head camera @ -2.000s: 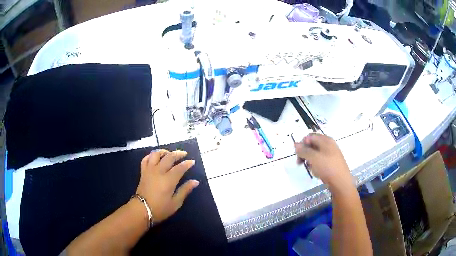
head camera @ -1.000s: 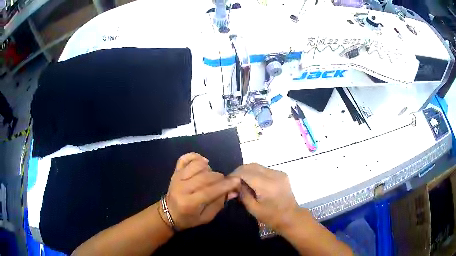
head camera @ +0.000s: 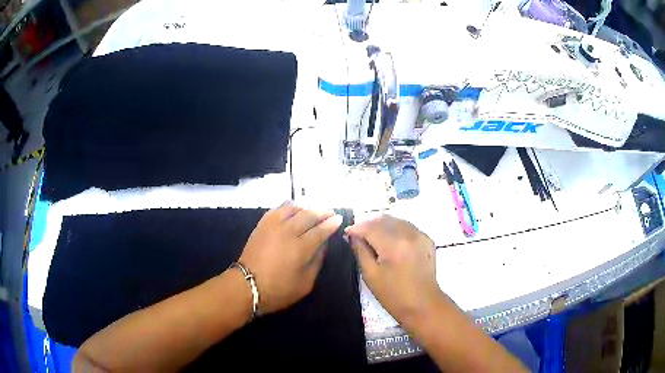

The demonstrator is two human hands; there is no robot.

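A flat black cut panel (head camera: 160, 269) lies on the white table in front of me, left of and below the needle area. My left hand (head camera: 292, 251) lies on the panel with its fingertips near the right edge. My right hand (head camera: 394, 266) is at that same edge, thumb and fingertips pinched together. The fingertips of both hands nearly meet near the panel's upper right corner. Whether a small piece is pinched between them is too small to tell. The presser foot and needle area (head camera: 356, 154) is just above my hands.
A second black piece or stack (head camera: 171, 120) lies behind the panel. The white JACK sewing machine (head camera: 503, 109) stands at the right. Pink and blue marking pens (head camera: 461, 200), a dark flat piece (head camera: 477, 156) and thin dark tools (head camera: 536, 175) lie under its arm. A cardboard box (head camera: 594, 339) stands at lower right.
My right hand has come from the bare table at the right to the panel's edge. My left hand lifted to meet it, and both are now lower at the edge. The view has shifted.
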